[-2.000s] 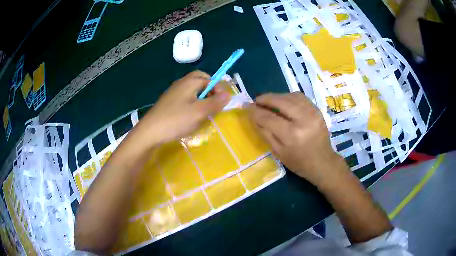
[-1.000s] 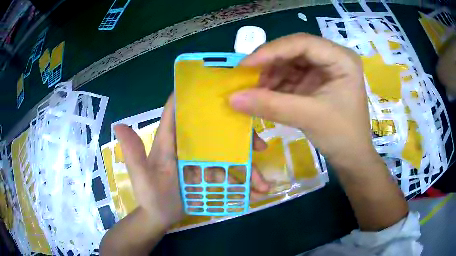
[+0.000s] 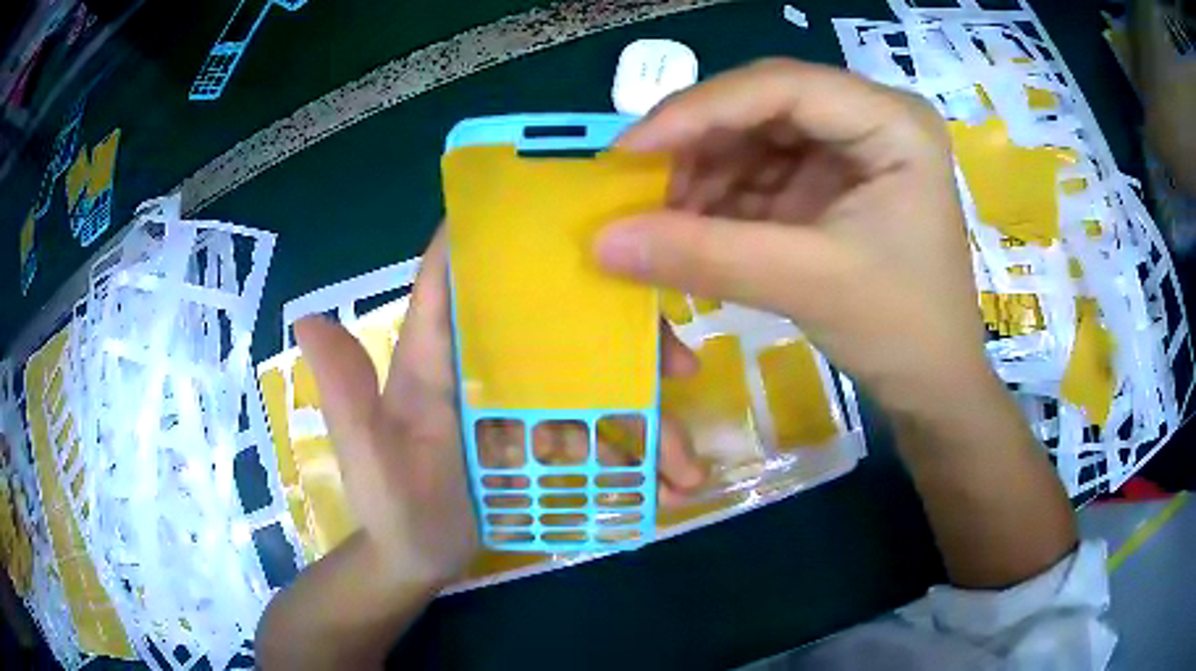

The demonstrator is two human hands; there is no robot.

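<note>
A light-blue phone front frame (image 3: 564, 480) is held upright in the middle, its key holes at the bottom and earpiece slot at the top. A yellow adhesive piece (image 3: 544, 295) covers its screen opening. My left hand (image 3: 407, 446) is behind the frame and supports it, thumb spread at the left, fingertips showing at the right edge. My right hand (image 3: 826, 223) pinches the yellow piece at its upper right, with a finger at the top corner and the thumb on its face. Whether the piece is stuck down there cannot be told.
The sticker sheet (image 3: 795, 393) lies behind the hands. Waste lattice is heaped at left (image 3: 164, 433) and right (image 3: 1128, 328), with yellow scraps (image 3: 1010, 184) on the right heap. A small white case (image 3: 655, 75) and blue frames (image 3: 95, 190) lie beyond. Part of another person shows at upper right.
The sheet's work gave way to a blue frame held up in my left hand, with a yellow piece over it. Over the last second, hands and frame have barely moved; the view shifted slightly.
</note>
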